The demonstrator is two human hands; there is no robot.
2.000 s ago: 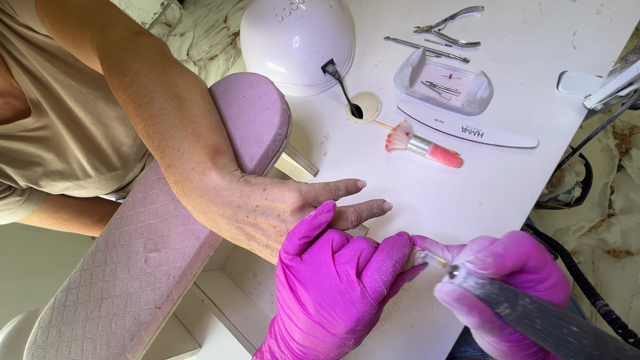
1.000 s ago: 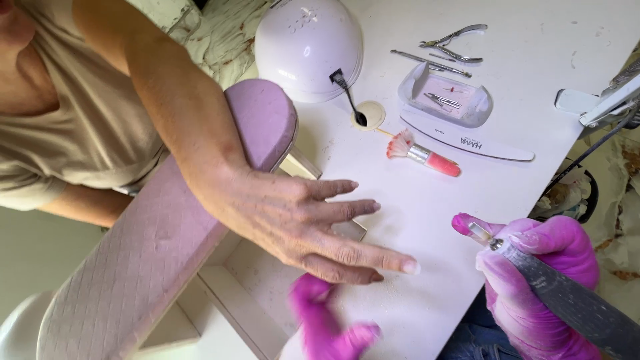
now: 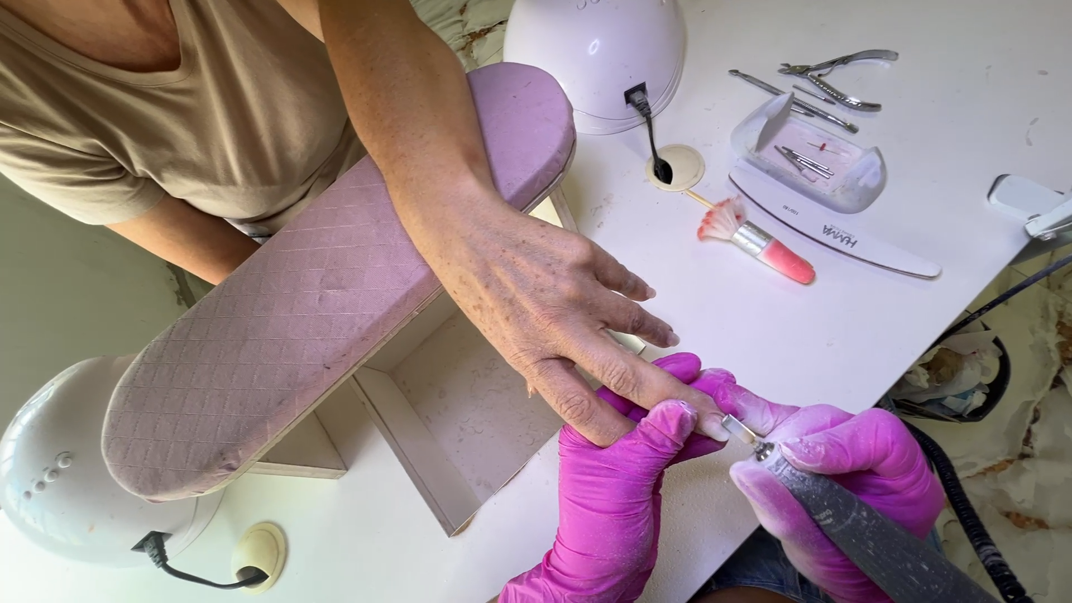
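My left hand (image 3: 620, 486), in a dusty pink glove, grips a finger of the other person's hand (image 3: 536, 293) from below, thumb near the fingertip. My right hand (image 3: 854, 477), gloved alike, holds a dark electric nail drill (image 3: 871, 528). The drill's bit (image 3: 740, 430) is at the nail of that finger; whether it touches cannot be told. The other person's forearm lies across a quilted pink armrest (image 3: 318, 301).
On the white table (image 3: 712, 318) are a nail lamp (image 3: 595, 59), a second lamp (image 3: 75, 469), a pink brush (image 3: 770, 247), a nail file (image 3: 837, 230), a small tray (image 3: 863, 184) and cuticle nippers (image 3: 837, 75). A waste bin (image 3: 963, 377) stands beyond the edge.
One second ago my left hand was blurred and apart from the fingers; it now holds one. My right hand has brought the drill to that fingertip. The view has shifted.
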